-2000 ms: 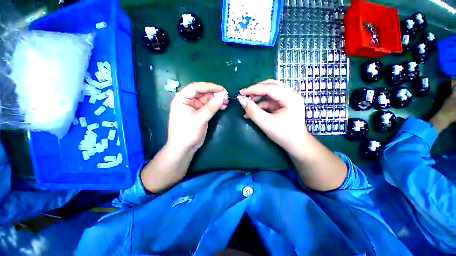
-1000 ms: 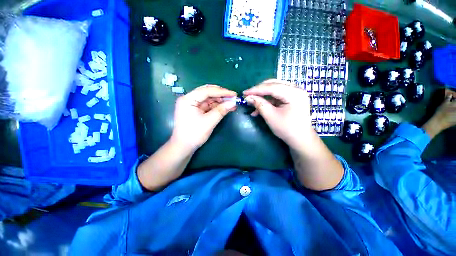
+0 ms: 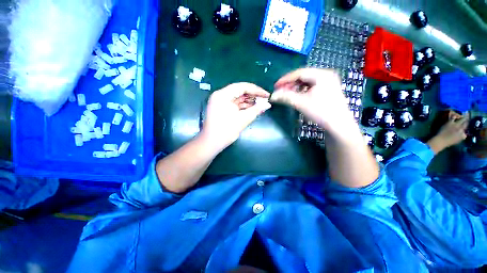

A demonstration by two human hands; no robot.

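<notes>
My left hand (image 3: 233, 113) is just left of the middle, thumb and fingertips pinched together at a small part that is mostly hidden. My right hand (image 3: 320, 98) is just right of it, blurred, its fingertips close to the left ones. I cannot tell whether it holds anything. The grid tray (image 3: 353, 85) lies partly under my right hand, with metal-look parts in its pockets. Two white plastic pieces (image 3: 197, 74) lie on the green bench beyond my left hand.
The large blue bin (image 3: 151, 96) at left holds white pieces and a clear plastic bag (image 3: 53, 50). Two round black units (image 3: 226, 20) stand upper left. A small blue tray (image 3: 263, 33) and red box (image 3: 375, 58) are beyond my hands. Several black units and another person's hand (image 3: 453, 129) are right.
The whole view has shifted, showing more of the bench at right. My right hand has turned and risen slightly, its fingers now higher against the left fingertips. The dark part between them no longer shows clearly.
</notes>
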